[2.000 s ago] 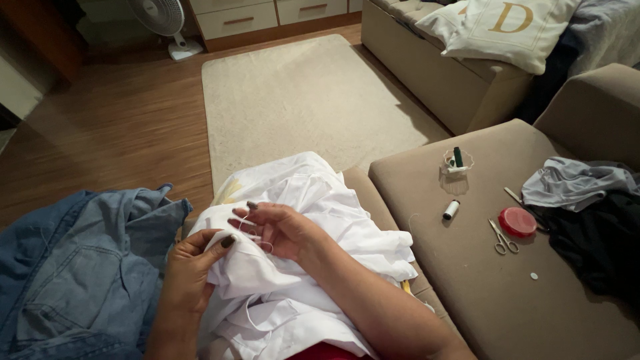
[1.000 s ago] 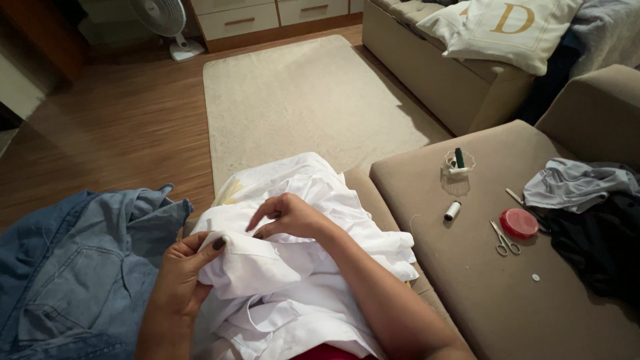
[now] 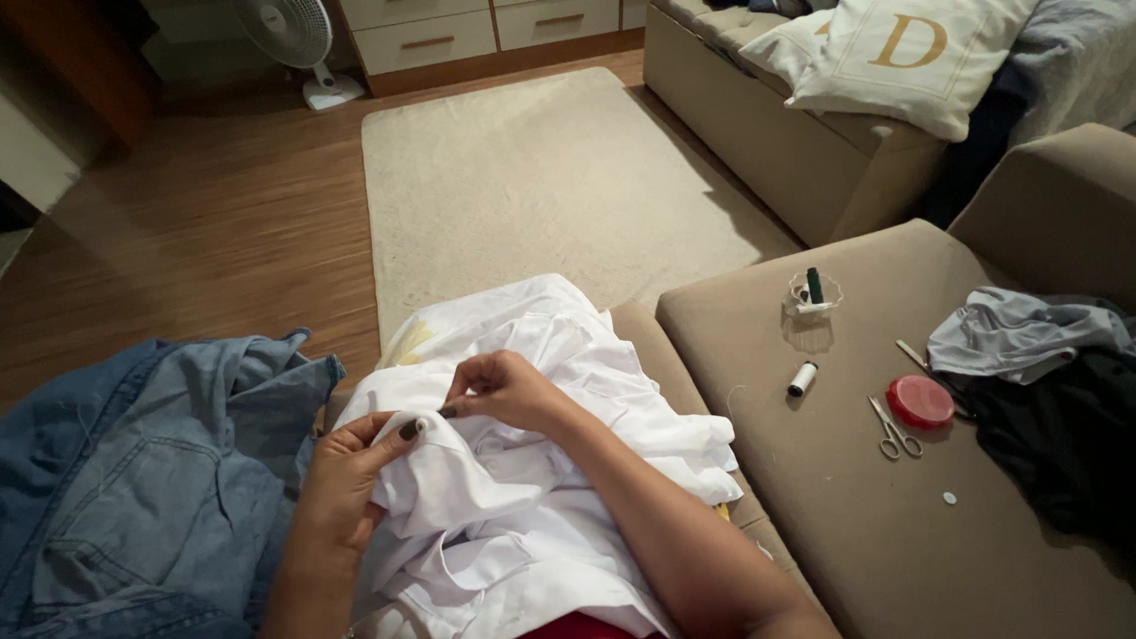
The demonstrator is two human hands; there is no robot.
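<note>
White cloth, a garment by its look, lies gathered over my lap. My left hand pinches a fold of it between thumb and fingers, with a small round button at the thumb tip. Close on the right of that fold is my right hand, thumb and forefinger brought together; whatever is between them is too small to make out. On the sofa seat to the right are a spool of white thread, small scissors, a round red case and a loose white button.
Blue denim clothing is heaped at my left. A clear scalloped dish with a dark green spool stands on the sofa seat. Grey cloth and black cloth lie at the far right. Beyond my lap is a beige rug.
My right hand, apart from my left one second ago, is now close beside the pinched fold. The cloth held in my left hand is bunched differently.
</note>
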